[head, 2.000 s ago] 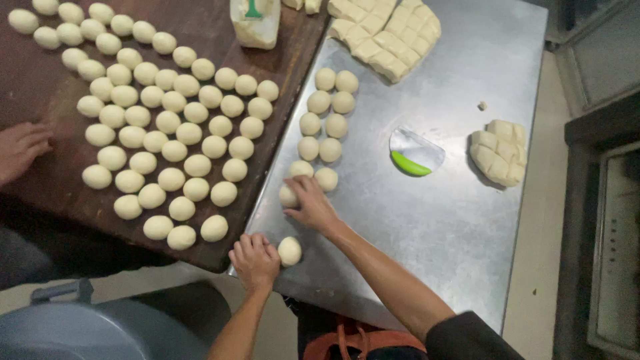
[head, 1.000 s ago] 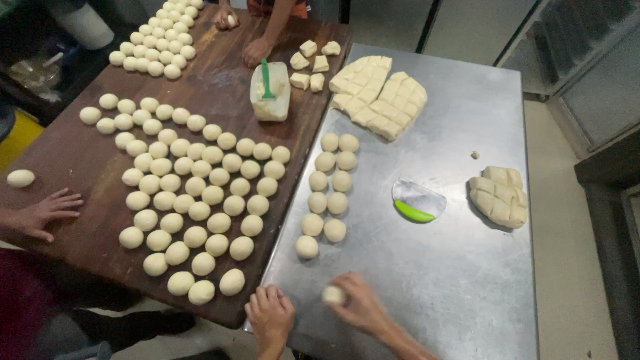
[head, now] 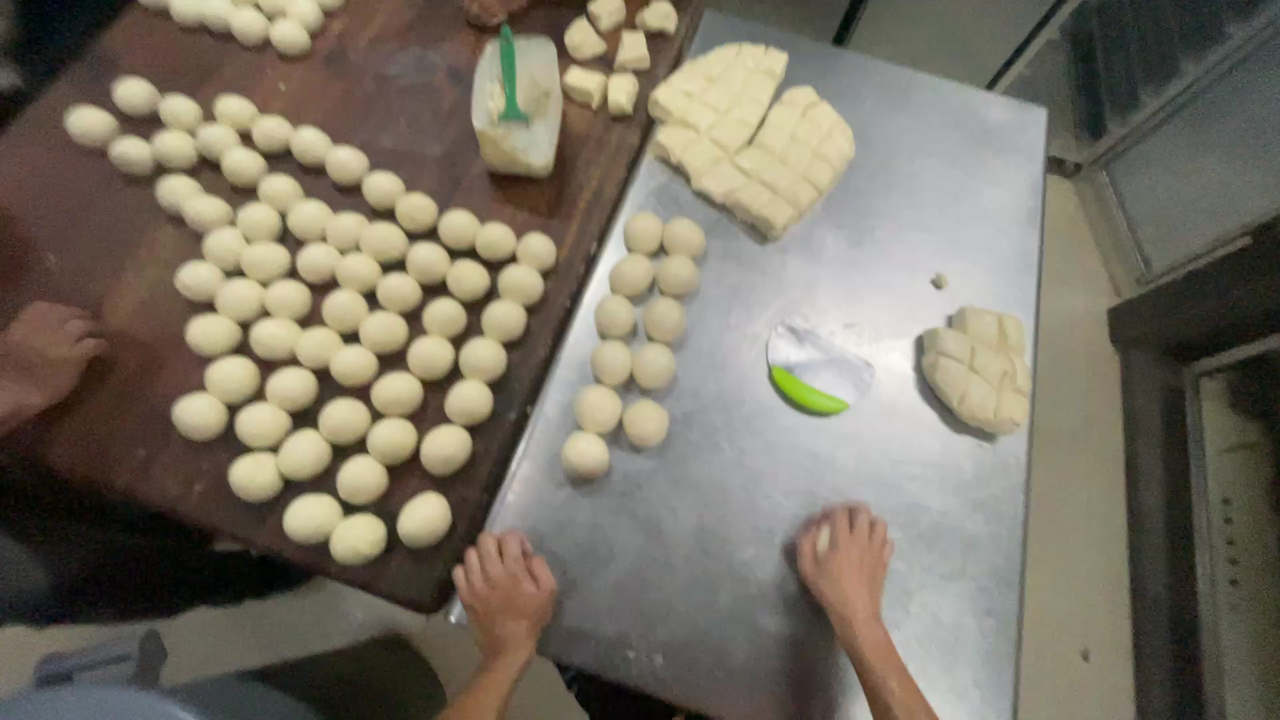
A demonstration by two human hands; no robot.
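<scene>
My right hand (head: 848, 562) is cupped over a dough ball (head: 823, 540) on the steel tabletop; only a sliver of the dough shows between its fingers. My left hand (head: 507, 592) rests on the near left corner of the steel table with its fingers curled, and I cannot tell whether anything is under it. Beyond it, dough balls (head: 597, 409) stand in two rows along the left edge. A dough scraper with a green grip (head: 808, 392) lies right of the rows. Scored dough slabs (head: 755, 140) are at the far end, and a smaller scored piece (head: 977, 370) is near the right edge.
Many dough balls (head: 345, 420) cover the wooden table (head: 70, 440) at left. A plastic tub (head: 518, 145) with a green-handled tool (head: 510, 80) stands near cut dough pieces (head: 632, 50). Another person's hand (head: 45, 355) is at the far left. A blue-grey container (head: 95, 703) sits below.
My right hand has moved right across the steel, away from the rows. Two seconds ago it was at the near end of the rows. My left hand stays by the table corner.
</scene>
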